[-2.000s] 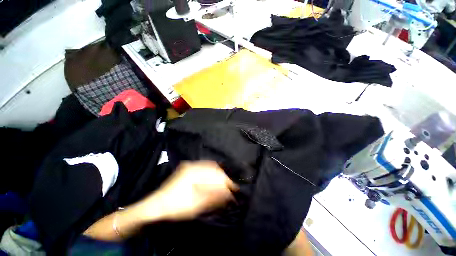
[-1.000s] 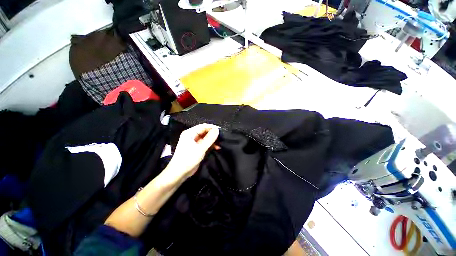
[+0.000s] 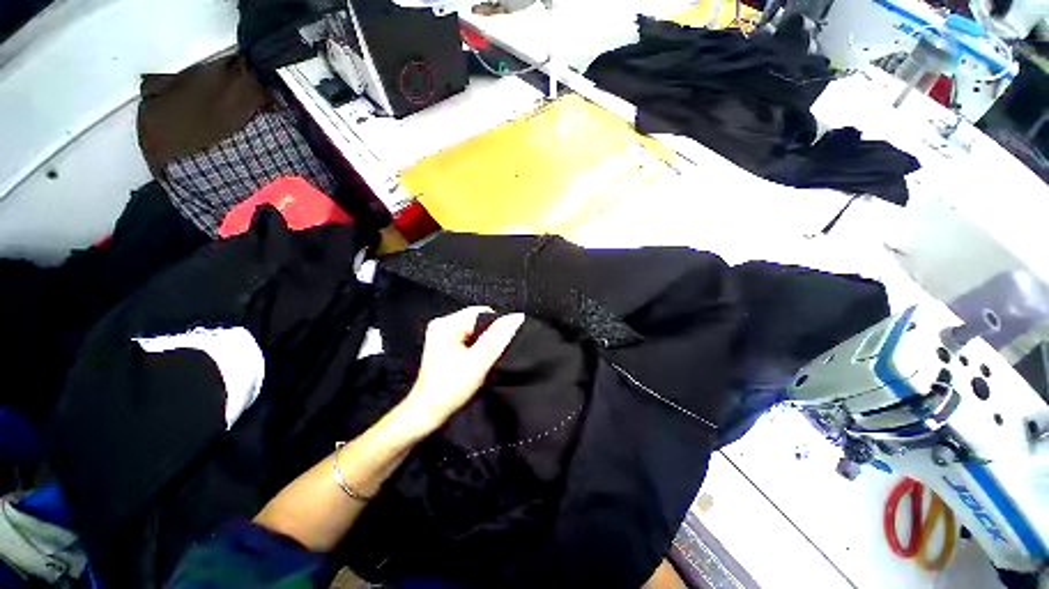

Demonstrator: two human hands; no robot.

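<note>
A large black garment point(image 3: 667, 299) lies spread over the front of the white table and the near edge. It shows a speckled grey-black strip, a thin white stitch line and a dotted pale line. My left hand point(image 3: 460, 357) pinches the cloth between thumb and fingers beside the speckled strip. My right hand point(image 3: 664, 578) is mostly hidden under the garment; only a bit of skin shows at the bottom edge, so its grip cannot be seen.
A white sewing machine point(image 3: 920, 391) stands at the right, with red and orange-handled scissors point(image 3: 919, 524) beside it. A yellow sheet point(image 3: 529, 173) and another black cloth pile point(image 3: 736, 104) lie farther back. Dark cloth with a white piece point(image 3: 236, 362) lies at the left.
My left hand has moved up from the garment's middle to the speckled strip, then slightly down and right, pinching cloth. More of the speckled strip shows.
</note>
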